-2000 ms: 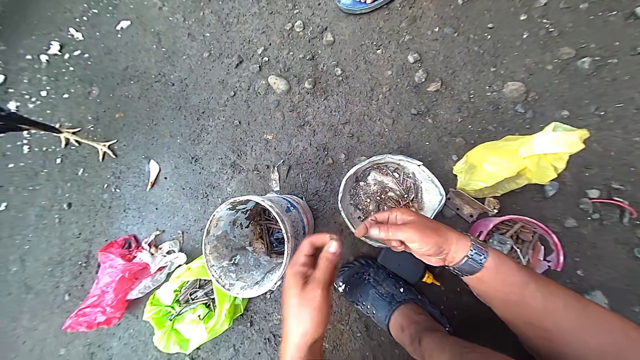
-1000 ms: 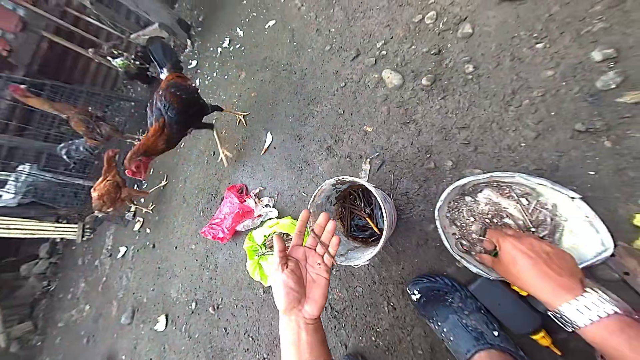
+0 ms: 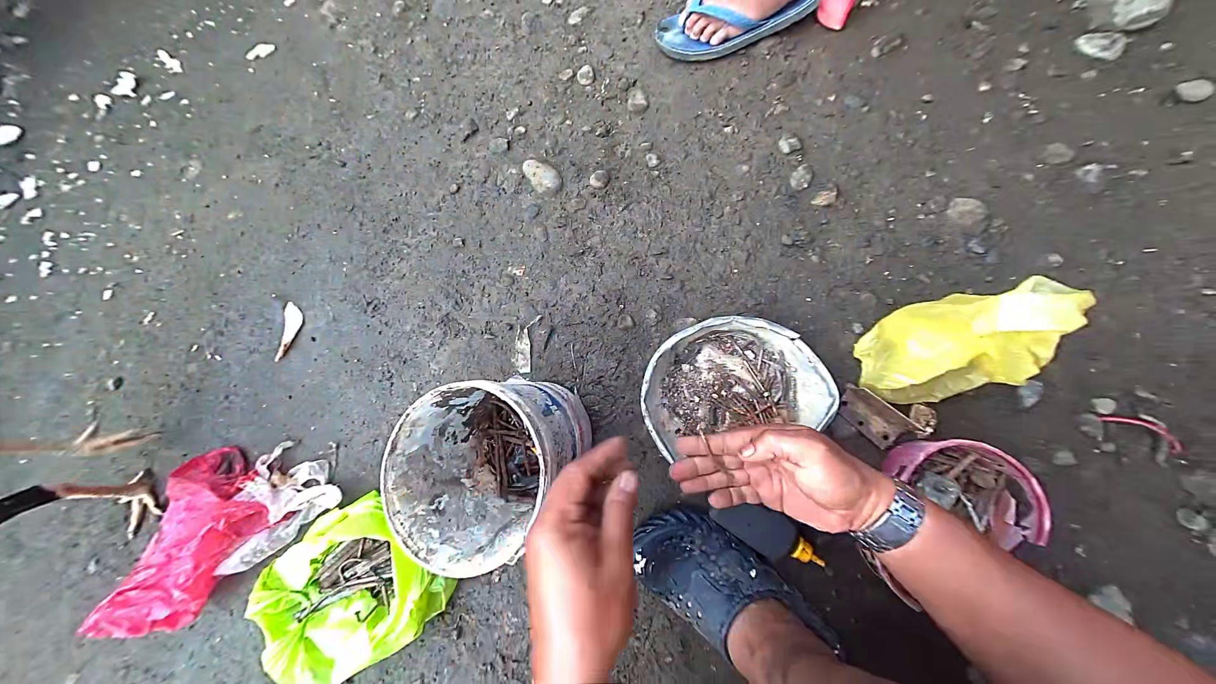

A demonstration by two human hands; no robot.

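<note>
My left hand [image 3: 581, 560] is raised just right of the white bucket [image 3: 404, 427], its fingers bent and apart, with nothing visible in it. The bucket is tilted and holds rusty nails [image 3: 503, 446]. My right hand [image 3: 779, 475], with a metal watch on the wrist, is turned palm up at the near rim of a pale, cut-open container [image 3: 819, 380]. Nothing can be made out for certain in its fingers. That container holds dirt and thin rusty nails [image 3: 755, 380]. A green plastic bag [image 3: 285, 608] with more nails lies left of the bucket.
A pink plastic bag [image 3: 190, 541] lies at the left beside bird feet [image 3: 138, 494]. On the right are a yellow bag [image 3: 959, 342], a rusty metal piece [image 3: 874, 416] and a pink container [image 3: 1040, 484] with scraps. A dark bottle [image 3: 755, 527] lies by my shoe [image 3: 703, 570]. Another person's sandalled foot [image 3: 722, 28] is above.
My right hand has lifted out of the dirt in the pale container and turned palm up. My left hand, earlier spread palm up, has turned and bent its fingers. The view has swung to the right.
</note>
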